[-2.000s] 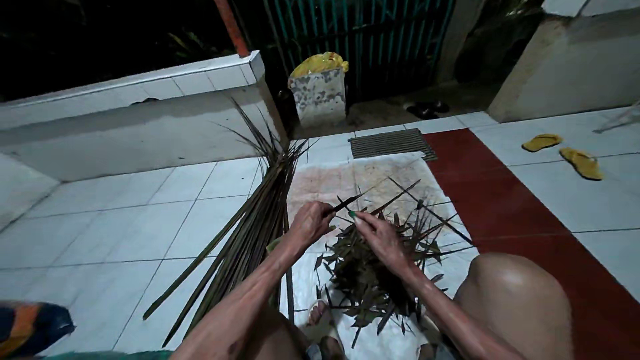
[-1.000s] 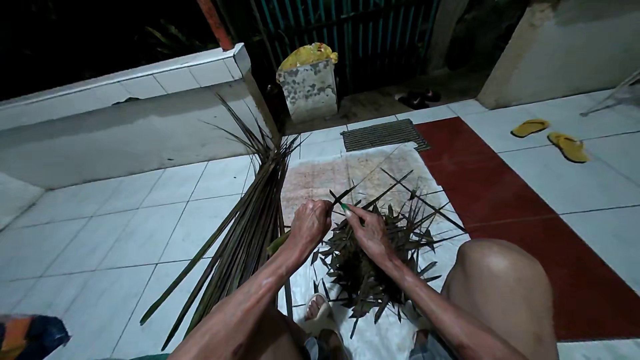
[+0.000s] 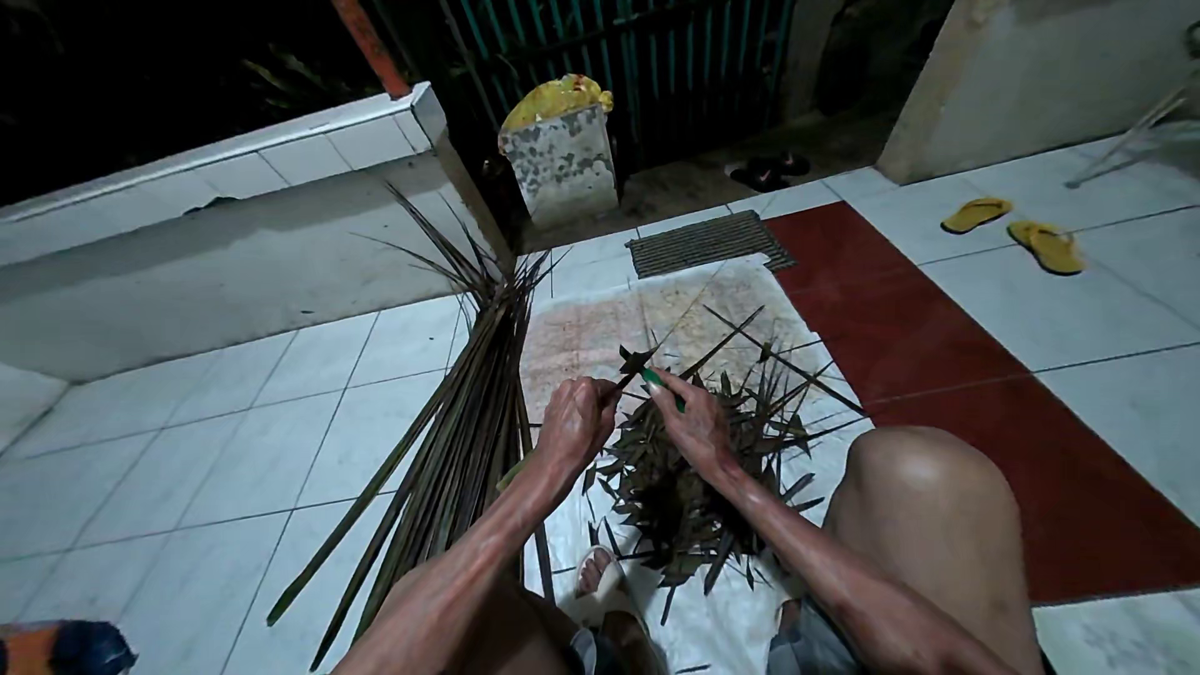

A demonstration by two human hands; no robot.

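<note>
My left hand is closed around a dark palm leaf strip whose cut end shows between my hands. Closed on a small green-handled tool, perhaps a knife, is my right hand; its blade is hard to make out. Below my right hand lies a heap of short, dark leaf pieces on a pale, stained sheet. Left of my left forearm a bundle of long palm leaves lies with its thin tips toward the low wall.
Beyond the sheet are a ribbed grey mat and a block with a yellow bag on top. Yellow flip-flops lie right of the red floor strip. A low wall stands at left. My feet rest beside the heap.
My hands stay close together over the sheet. More of a dark leaf piece shows at the green-handled tool than a second ago.
</note>
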